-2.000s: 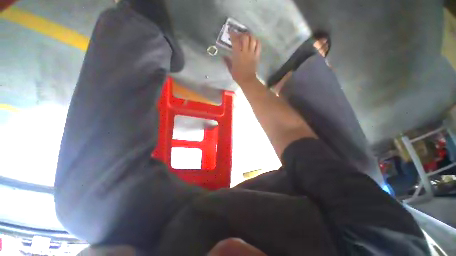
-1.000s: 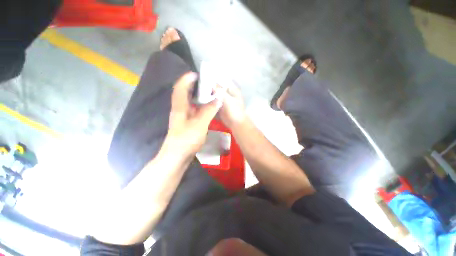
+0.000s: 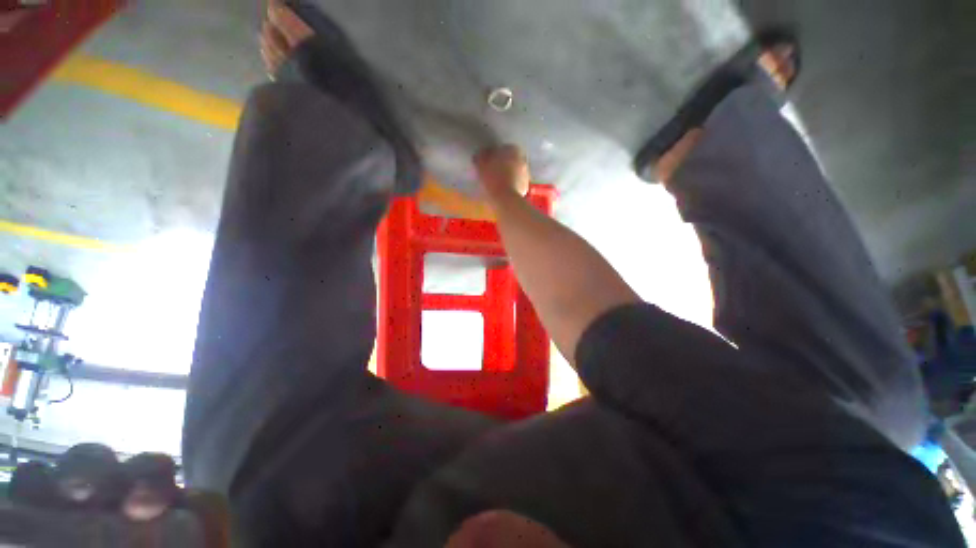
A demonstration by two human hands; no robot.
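Note:
My right hand (image 3: 503,171) is low between my feet, just beyond the stool's far edge. It is small and blurred, with the fingers curled; whether it holds anything cannot be told. A pale coin-sized ring (image 3: 500,99) lies on the grey floor beyond the hand, apart from it. No white housing can be made out. Dark, rounded, finger-like shapes (image 3: 107,482) are cut off at the lower left edge; they may be my left hand, but this is too dark to tell.
A red openwork stool (image 3: 401,310) stands between my legs. My sandalled feet are on both sides of the hand. Yellow lines (image 3: 150,91) cross the floor at left. A red object is at the upper left corner. Green and metallic equipment (image 3: 43,337) shows at far left.
Both hands held a white object above the stool one second ago. Now my right hand is lower, near the floor; my left arm and the white object are no longer visible there.

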